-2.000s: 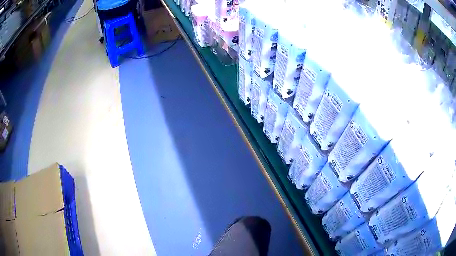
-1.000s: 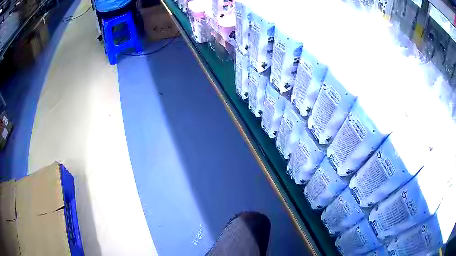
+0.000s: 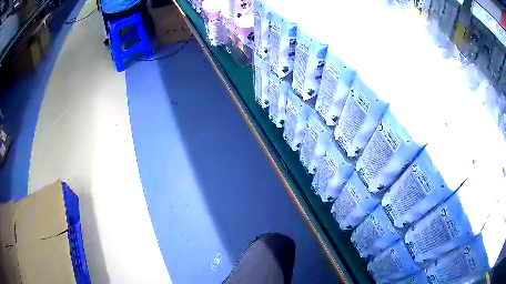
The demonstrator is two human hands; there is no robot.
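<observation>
Pale blue-white retail packs (image 3: 373, 157) with printed text blocks stand in a long row on the right, stacked two high. Their tops are lost in white glare. Pink and white packs (image 3: 239, 25) stand at the far end of the row. The packs stand on a workbench with a green top (image 3: 242, 79) and a thin pale edge. Neither my left hand nor my right hand is in the picture.
A brown carton (image 3: 44, 236) with a blue crate (image 3: 76, 236) edge is on the floor at lower left. A blue stool (image 3: 128, 41) stands on the aisle at the top. A dark rounded shape, possibly my knee (image 3: 265, 260), shows at bottom centre.
The view has shifted slightly, so the packs, bench, stool and carton appear a little farther left. Nothing else has visibly moved.
</observation>
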